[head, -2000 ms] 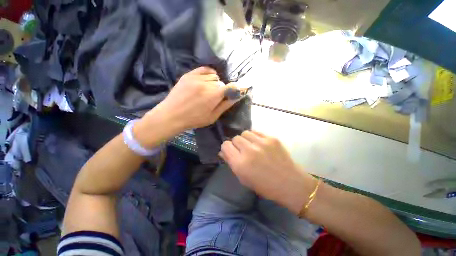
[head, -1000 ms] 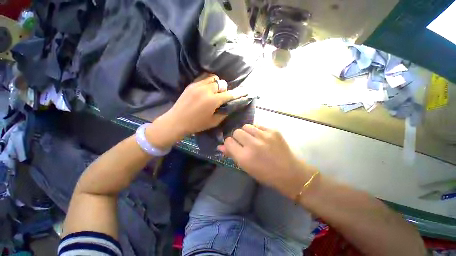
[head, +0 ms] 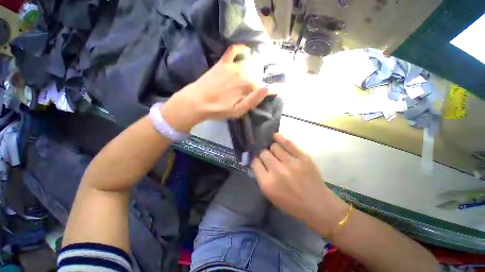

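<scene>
The dark grey garment panel [head: 127, 58] lies heaped on the table left of the needle, and its narrow end runs under my hands toward the front edge. My left hand [head: 226, 87] presses on the cloth just left of the brightly lit needle area, fingertips in the glare. My right hand [head: 290, 175] pinches the near end of the dark cloth [head: 260, 127] at the table's front edge. The presser foot area of the sewing machine [head: 319, 16] is washed out by light, so the needle's contact with the cloth cannot be told.
Small pale grey-blue pieces [head: 396, 87] lie loose right of the needle, beside a yellow label [head: 456, 102] and a white tape strip [head: 428, 146]. Thread snips [head: 470, 204] lie at the far right. Dark garments [head: 95, 186] hang below the table at left. The table edge [head: 393, 218] is green.
My left hand has moved up and right, closer to the needle. My right hand has shifted slightly right and down. The cloth between them is more spread out and visible.
</scene>
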